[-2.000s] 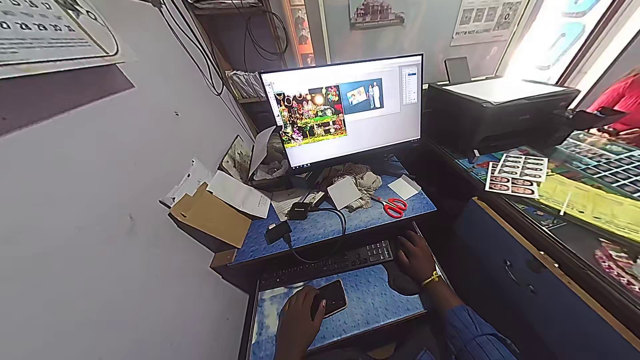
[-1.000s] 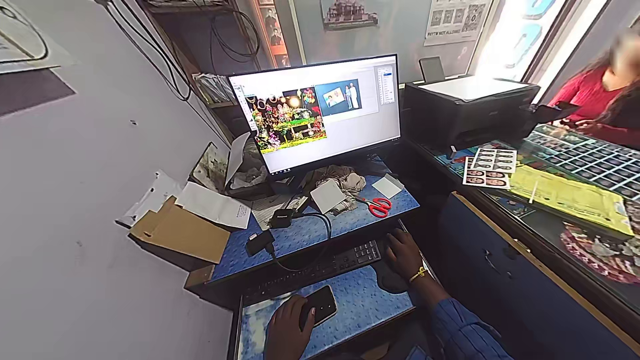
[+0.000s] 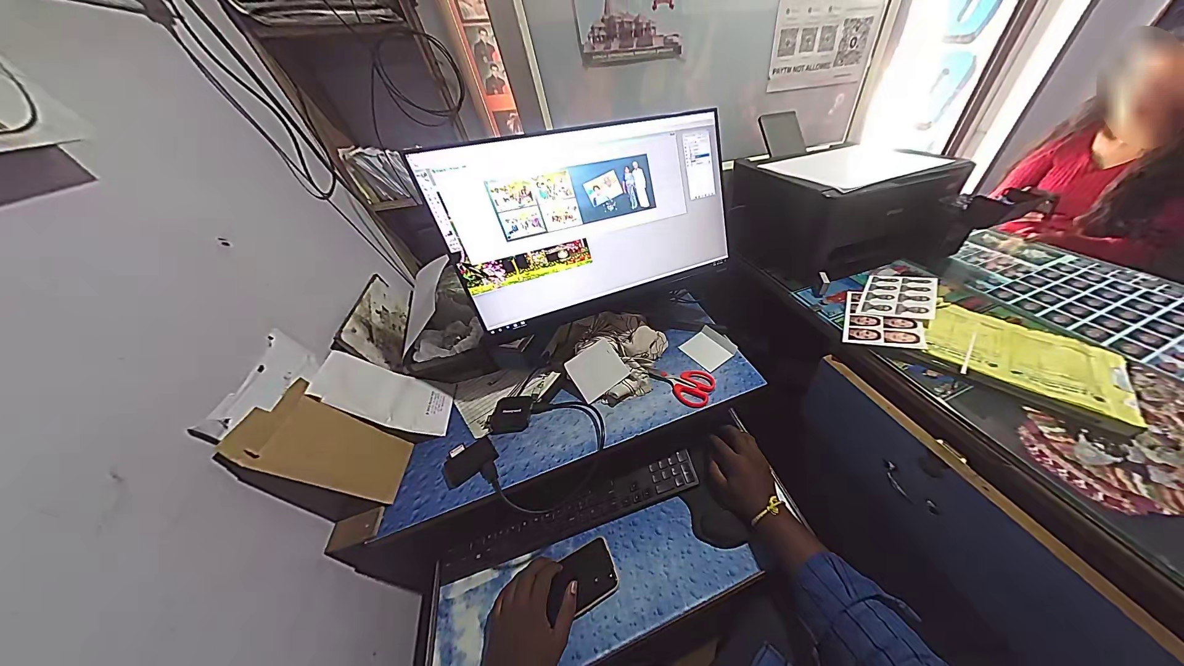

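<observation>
My left hand (image 3: 532,610) rests on the blue pull-out tray (image 3: 647,592), its fingers on the left edge of a dark smartphone (image 3: 590,573). Whether it grips the phone cannot be told. At the tray's right end, my right hand (image 3: 740,472) lies palm down beside the black keyboard (image 3: 601,499), over the top of a black mouse pad (image 3: 717,520). A mouse under it is hidden. On the monitor (image 3: 592,222), photo pictures show in an editing window. Red-handled scissors (image 3: 694,388), white paper pieces (image 3: 597,372) and a black cable adapter (image 3: 472,461) lie on the shelf above the keyboard.
A cardboard box (image 3: 319,444) and papers stand left against the wall. Right of the monitor is a black printer (image 3: 851,203). The glass counter (image 3: 980,435) holds photo sheets (image 3: 888,310) and a yellow packet (image 3: 1036,361). A person (image 3: 1091,185) in red is behind it.
On the screen, a window with several group photos now covers part of the large colourful picture. My left hand and the phone have stayed in place. The view has shifted slightly.
</observation>
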